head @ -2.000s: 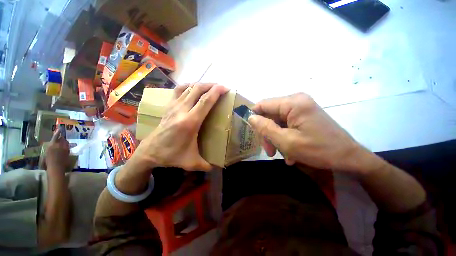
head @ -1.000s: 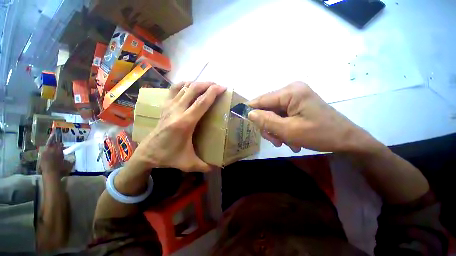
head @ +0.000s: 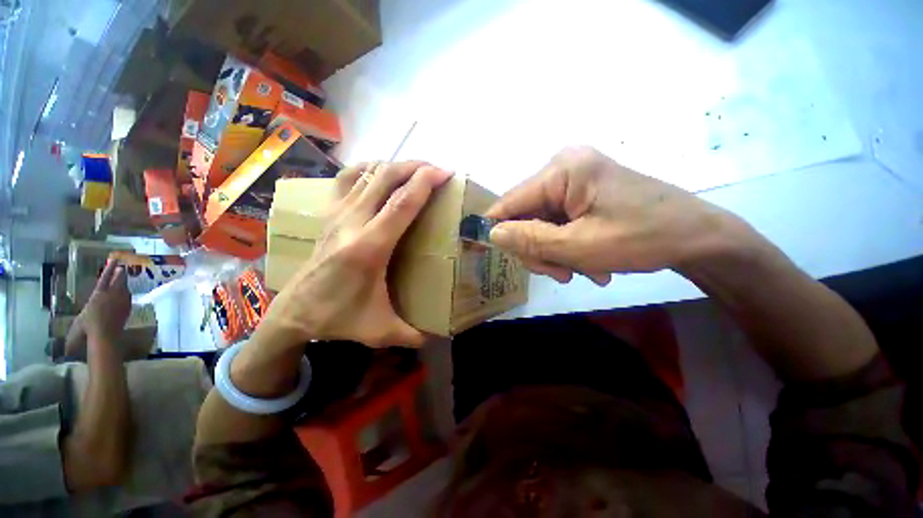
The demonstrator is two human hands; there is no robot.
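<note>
A plain brown carton (head: pixel 423 288) lies at the table's front edge, its end with dark print facing right. My left hand (head: pixel 359 258) is spread over the carton and grips it, thumb on the near side, fingertips on the far top edge. My right hand (head: pixel 597 218) is at the printed end and pinches a small dark tool (head: pixel 476 228), which looks like a utility knife, between thumb and forefinger against the carton. The tool's blade cannot be made out.
Orange and black retail boxes (head: pixel 243 167) are piled at the left, below a large carton (head: pixel 294 35). Bagged orange coiled cables (head: pixel 240 304) lie nearer. A black slab (head: pixel 721 12) lies at the back. A red stool (head: pixel 369 435) stands below. Another person's hand (head: pixel 105 304) is far left.
My right hand has tilted and shifted slightly left and up with the dark tool. My left hand stays on the carton. The other person's hand has moved slightly.
</note>
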